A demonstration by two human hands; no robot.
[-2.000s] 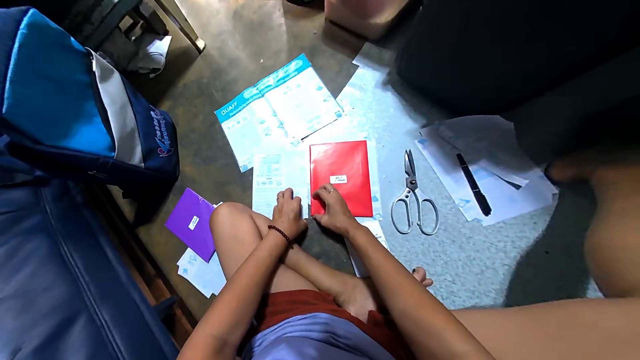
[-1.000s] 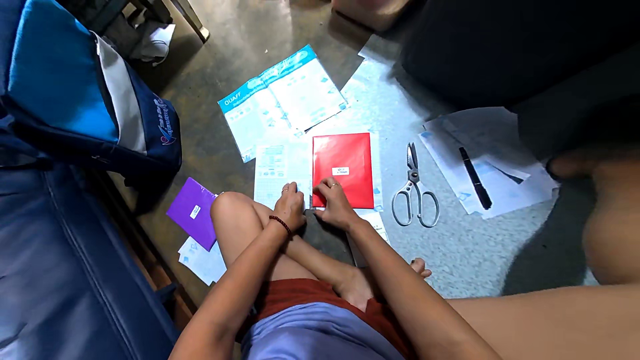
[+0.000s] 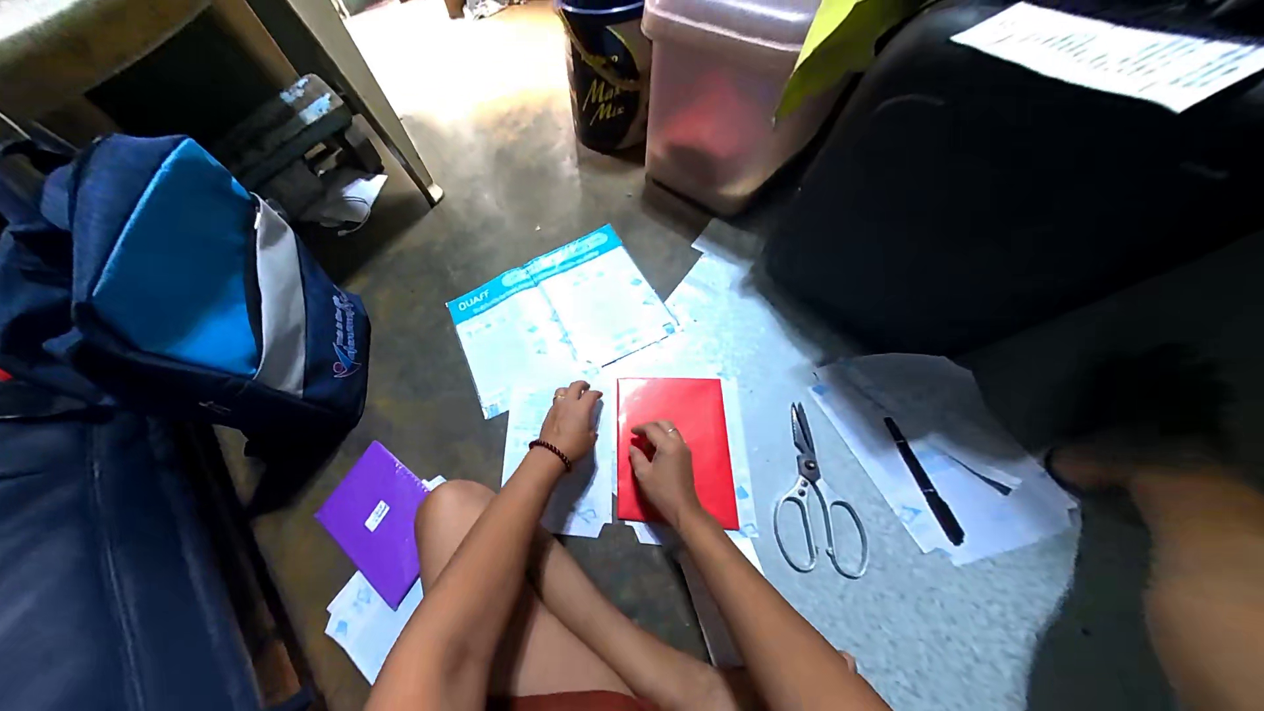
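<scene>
A red folder or booklet (image 3: 691, 425) lies on printed paper sheets (image 3: 746, 474) on the floor before me. My right hand (image 3: 664, 469) rests on its left part, fingers bent. My left hand (image 3: 573, 420) presses on the printed sheet (image 3: 528, 434) just left of the red cover. Beyond them lies an unfolded paper with a blue header (image 3: 563, 306). Scissors with metal loop handles (image 3: 810, 494) lie to the right, blades pointing away. Whether either hand pinches a paper edge cannot be told.
At the right, a black strip (image 3: 923, 479) lies on loose papers (image 3: 997, 513). A purple booklet (image 3: 380, 553) is by my left knee. A blue backpack (image 3: 197, 296) stands at the left. A plastic bin (image 3: 721, 109), a bucket (image 3: 607, 79) and a black object (image 3: 948, 197) stand beyond. Another person's limb (image 3: 1205, 583) is at the right.
Both hands have moved up from the lower edge of the red cover, the right one now lying over it. The view has tilted upward, bringing in the bin and bucket.
</scene>
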